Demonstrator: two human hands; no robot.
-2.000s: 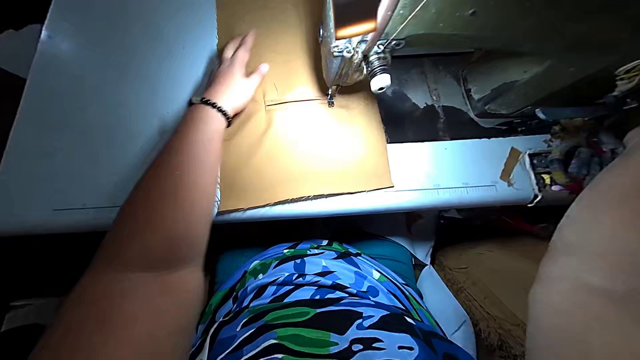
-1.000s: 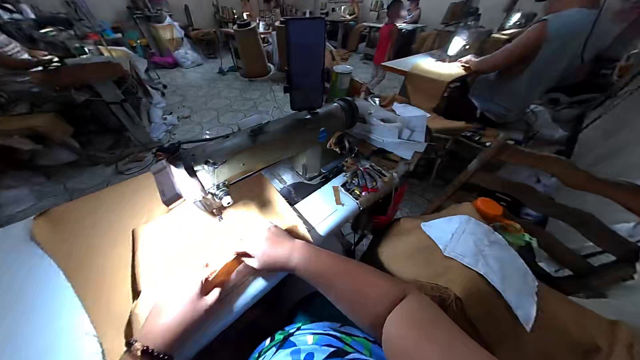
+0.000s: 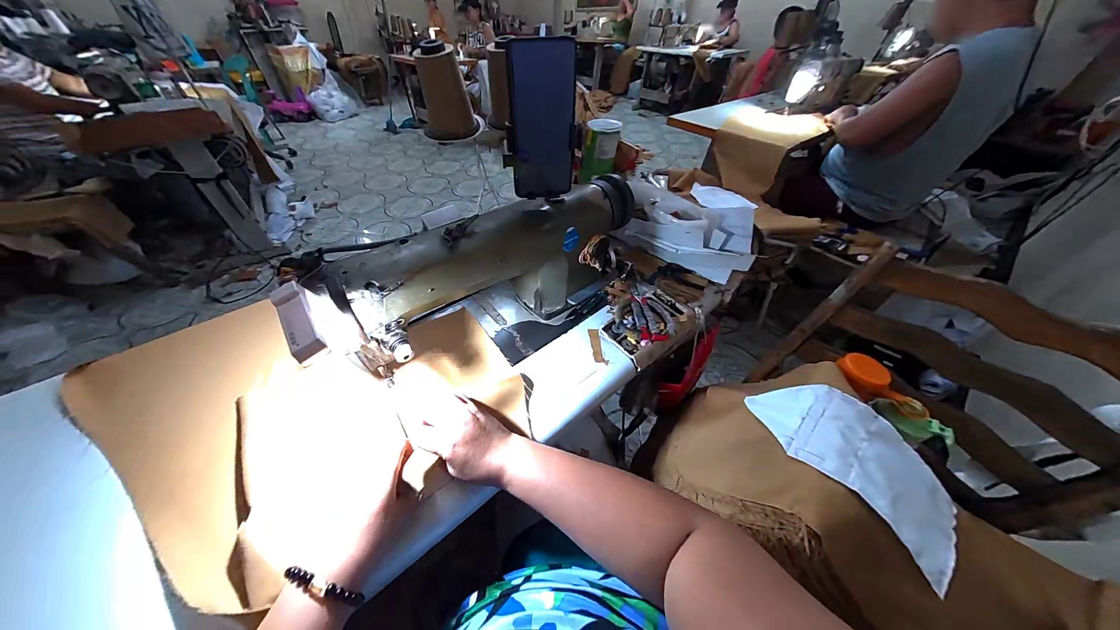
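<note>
A large piece of tan fabric (image 3: 166,394) lies folded over itself on the white table of a sewing machine (image 3: 490,254). My right hand (image 3: 464,437) rests on the cloth just in front of the needle area, its fingers washed out by the machine's lamp. Left of it, my left hand (image 3: 367,490), above a dark beaded bracelet (image 3: 324,588), is on the same cloth and overexposed. Between the hands an edge of the fabric is raised. Glare hides whether the fingers of either hand pinch the cloth. A small box (image 3: 297,324) is beside the machine head.
A phone (image 3: 542,118) stands upright behind the machine. A tray of tools and thread (image 3: 643,319) sits at the table's right end. Tan cloth (image 3: 744,446) with a white fabric piece (image 3: 862,464) lies by a wooden chair (image 3: 971,350). A person (image 3: 936,131) sits at another machine, back right.
The view has swung up from the table to the room. Two seconds ago my left hand lay flat on the cloth left of the needle; now both hands are together in front of it.
</note>
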